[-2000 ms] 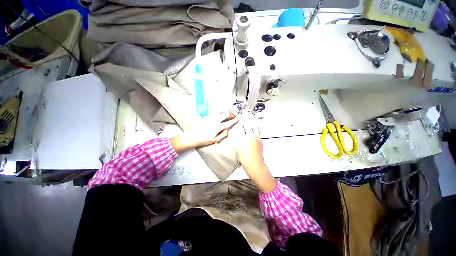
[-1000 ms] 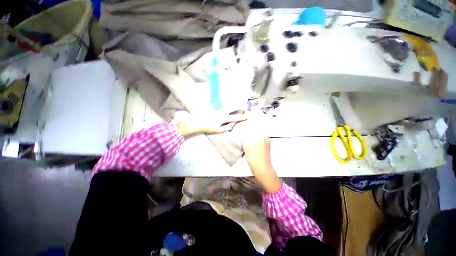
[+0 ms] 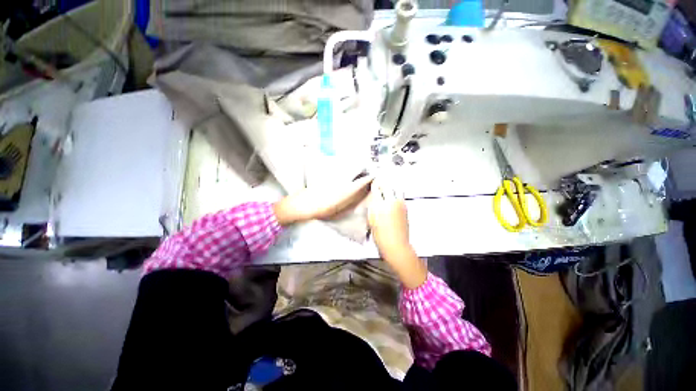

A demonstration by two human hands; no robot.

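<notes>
The grey-beige garment piece [image 3: 256, 130] lies on the machine table left of the needle, and a part of it shows under my hands. My left hand [image 3: 336, 200] lies flat on the cloth, fingertips near the presser foot [image 3: 385, 153]. My right hand [image 3: 388, 210] is just right of it, fingers pointing at the foot, washed out by glare. Whether the fingers pinch the cloth edge is hard to tell. The white sewing machine [image 3: 504, 76] stands over the work, with its blue lamp [image 3: 326, 118] left of the needle.
Yellow-handled scissors [image 3: 519, 202] lie right of the needle, beside a dark metal fitting [image 3: 578, 200]. Folded grey-brown cloth [image 3: 259, 27] is stacked behind. A cream bin [image 3: 72, 42] stands upper left. A control box [image 3: 624, 19] is top right. Dark cloth [image 3: 614, 313] hangs lower right.
The cloth corner below my hands has drawn up towards the needle and shows less. The cloth at left has shifted and folded. My hands stay close to the foot.
</notes>
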